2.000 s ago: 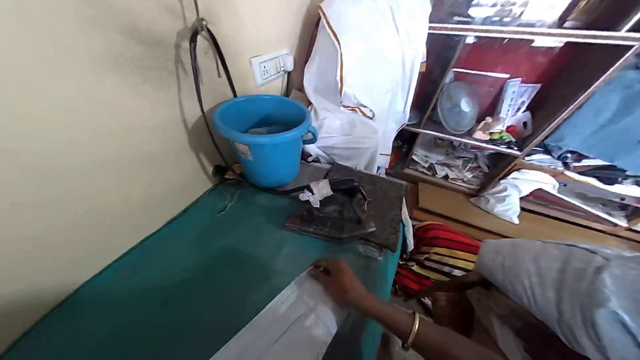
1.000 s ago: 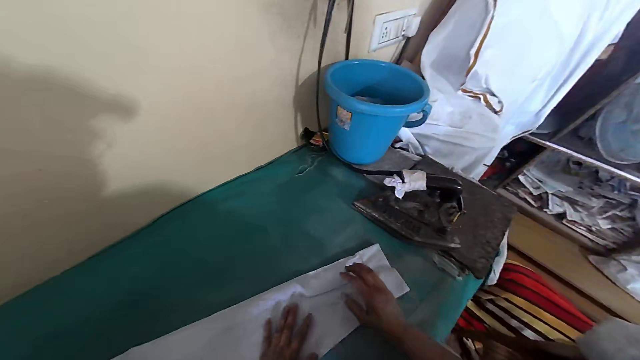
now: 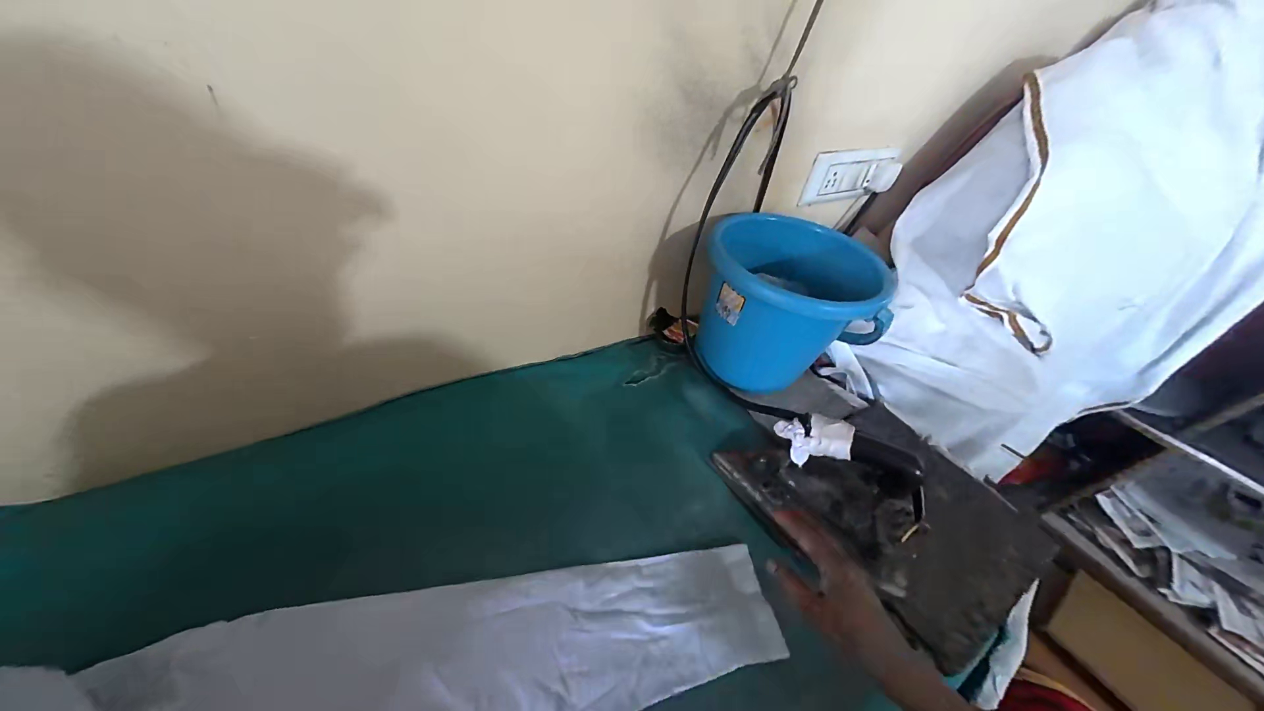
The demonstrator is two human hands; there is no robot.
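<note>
My right hand is beside the near edge of an electric iron, fingers apart and holding nothing; whether the fingertips touch the iron I cannot tell. The dark metal iron, with a black handle wrapped in white cloth at one end, rests on a dark, worn pad. Left of my hand a long folded piece of white cloth lies on the green-covered table; it has creases near its right end. My left hand is out of view.
A blue plastic bucket stands behind the iron by the wall. A black cord hangs from a wall hook and runs to the iron. A white socket plate, hanging white cloth and a shelf with papers are at the right.
My right hand has moved off the white cloth to the iron's side. My left hand, on the cloth one second ago, has left the view. The view has shifted.
</note>
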